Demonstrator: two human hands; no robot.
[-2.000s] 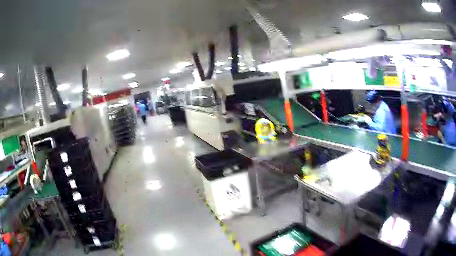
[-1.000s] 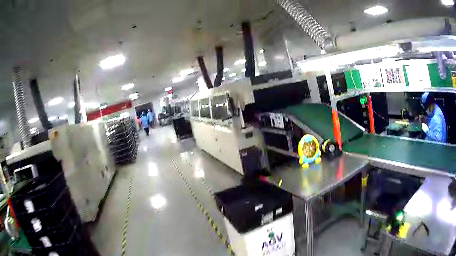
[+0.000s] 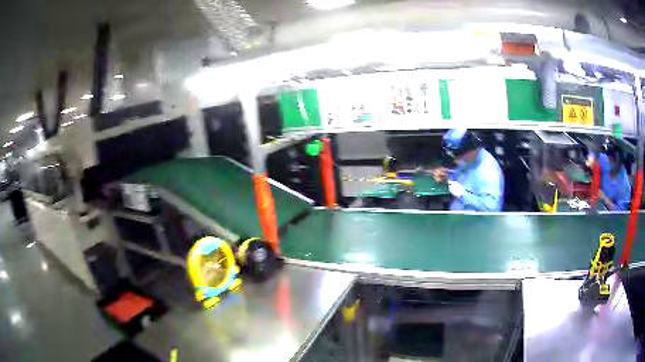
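Note:
Neither of my hands is in the picture. Nearest in front of me is a shiny metal bench [image 3: 262,322] at the lower left. A yellow and light-blue round object [image 3: 213,270] stands on it, beside a dark round object [image 3: 257,257]. At the right, a yellow and black tool or holder [image 3: 600,272] stands on another pale bench [image 3: 566,322]. The green conveyor belt [image 3: 424,239] runs across behind the benches, and its sloping part [image 3: 223,191] rises to the left.
A person in blue [image 3: 482,180] works behind the belt near green boards [image 3: 385,191]. Another person in blue [image 3: 614,182] is farther right. Red-wrapped posts [image 3: 266,215] stand along the belt. A black crate with red inside [image 3: 129,305] is at lower left. Instruction sheets [image 3: 411,100] hang above.
The view has swung right and come nearer the belt. The aisle has moved to the left edge, and the yellow round object has moved left in the picture. The white AGV box has left the view.

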